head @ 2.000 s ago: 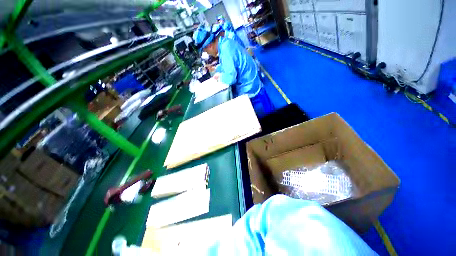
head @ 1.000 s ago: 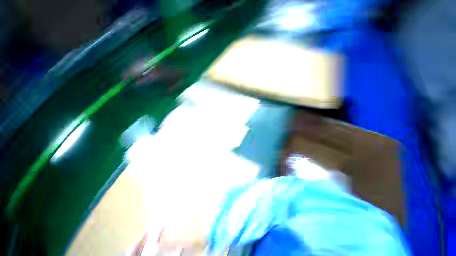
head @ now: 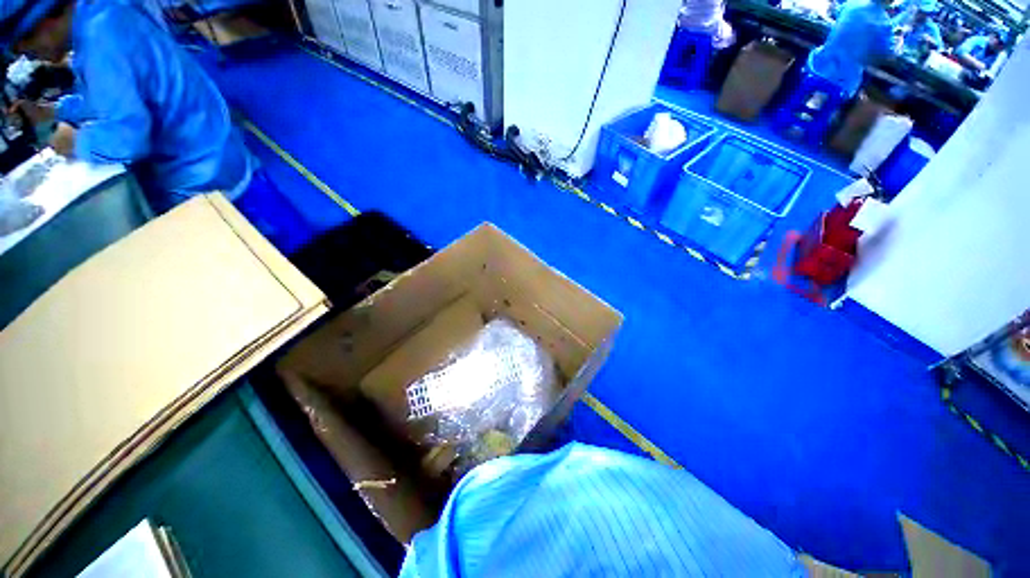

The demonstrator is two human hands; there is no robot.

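Observation:
An open brown carton (head: 553,282) stands beside the table. A shiny clear plastic bag with a white grid-like pattern (head: 486,378) lies in it. My light-blue sleeve (head: 599,519) fills the bottom centre and overlaps the carton's near side. Neither of my hands can be made out. A small yellowish patch beside the sleeve inside the carton is too unclear to name. Wide tan cardboard sheets (head: 147,305) are stacked on the dark green table (head: 215,508) at left. Pale strips (head: 130,559) show at the bottom left edge.
A person in a blue smock (head: 158,102) works at upper left. A black object (head: 361,243) is behind the carton. Blue crates (head: 734,186) and a red container (head: 825,248) stand across the blue floor. A white pillar (head: 960,215) is at right. Cardboard flaps show at bottom right.
The view has swung right, away from the conveyor and work board, and is sharp again after blur. The carton now shows near the centre. The blurred fingers at the bottom are out of view.

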